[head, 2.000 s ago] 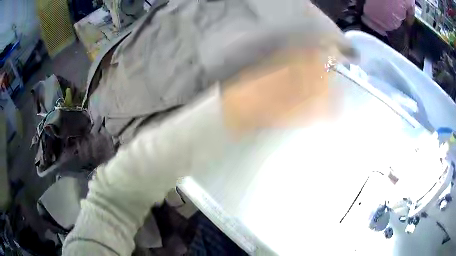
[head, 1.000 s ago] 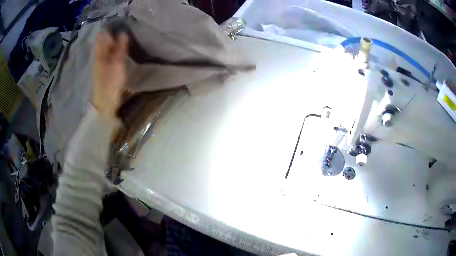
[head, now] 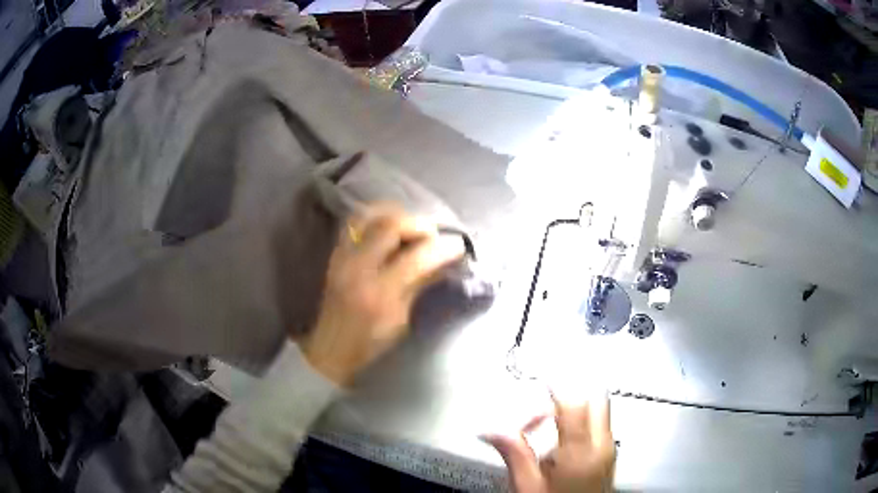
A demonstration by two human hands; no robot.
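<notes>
A large grey-brown cloth piece (head: pixel 231 193) is draped over the left of the white machine table (head: pixel 424 404). My left hand (head: pixel 380 284) grips a bunched edge of the cloth, with a darker folded part at its fingertips, blurred. My right hand (head: pixel 563 448) is at the bottom edge of the view, partly cut off, fingers spread and holding nothing. It is below the round shiny plate (head: pixel 608 306) and the needle area (head: pixel 605 274). No cloth lies under the needle.
The white machine head (head: pixel 655 193), overexposed, stands right of centre with a tension knob (head: pixel 659 289). A blue tube (head: pixel 722 87) arches behind it. A white piece with a yellow label (head: pixel 833 171) is at right. Heaped cloth (head: pixel 116 433) lies at lower left.
My left hand has moved from the far left toward the machine, drawing the cloth edge along. The cloth now covers the brown table edge. My right hand has come into view at the bottom.
</notes>
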